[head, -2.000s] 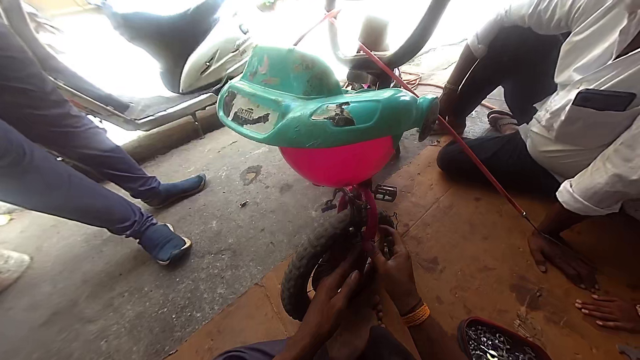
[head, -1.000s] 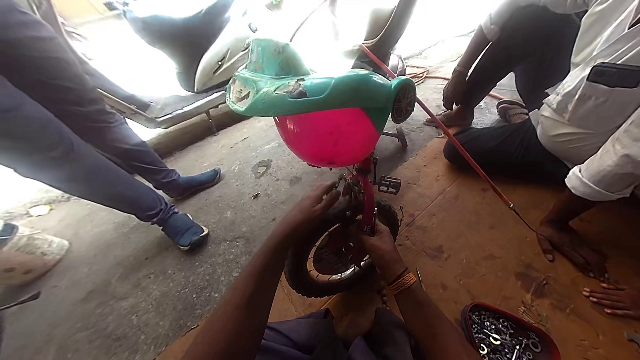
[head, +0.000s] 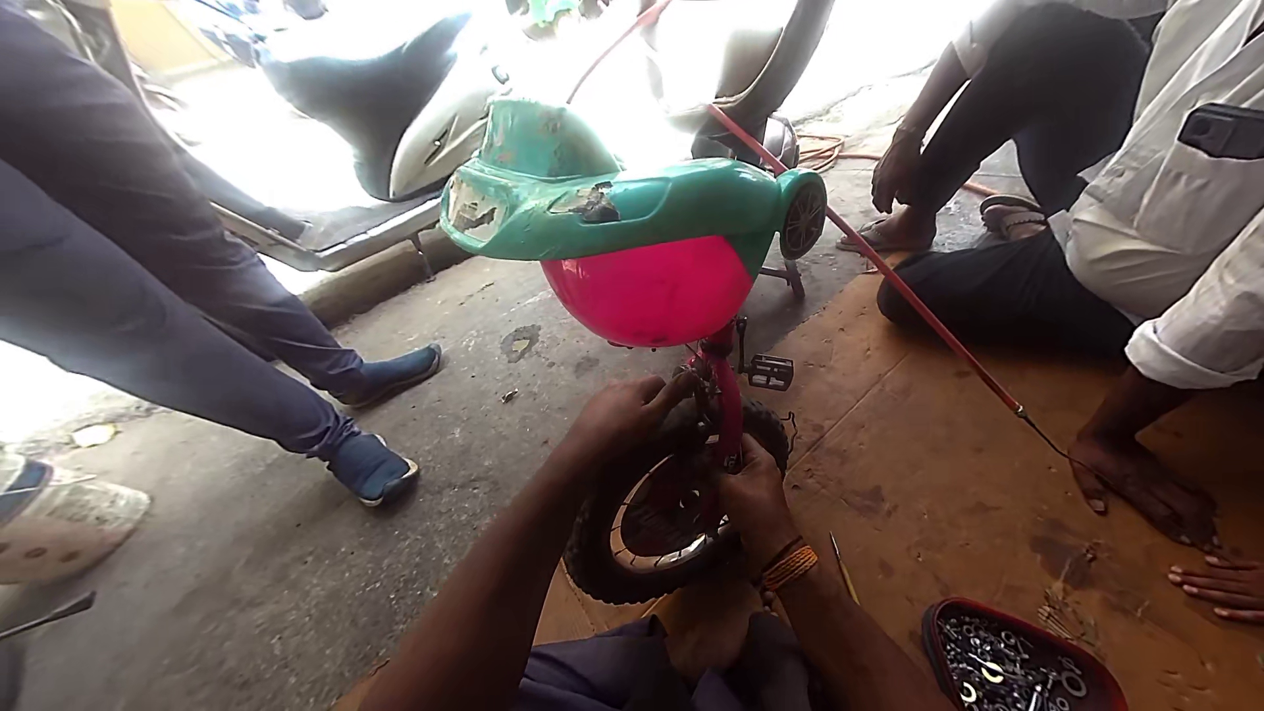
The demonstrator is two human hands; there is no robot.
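A small bicycle stands before me, with a worn green plastic seat [head: 632, 212] above a pink rounded shell [head: 652, 291]. Below it are the pink frame tube [head: 729, 395] and a wheel with a black knobbly tyre [head: 602, 563]. My left hand [head: 632, 410] is at the brake parts on top of the wheel, its fingers bent against them; whether it grips one is unclear. My right hand [head: 755, 494] has its fingers around the lower end of the pink tube, beside the wheel. A black pedal [head: 770, 372] sticks out on the right.
A red-rimmed tray [head: 1111, 681] of washers and bolts lies at bottom right, near a thin tool [head: 844, 568]. A red hose [head: 918, 306] crosses the brown sheet [head: 908, 454]. People sit at right; another person's legs [head: 217, 296] and a bucket [head: 74, 523] are at left. A scooter [head: 425, 148] stands behind.
My left hand has moved up from low beside the wheel to the brake parts above the tyre. My right hand stays at the pink tube. The green and pink body has turned somewhat.
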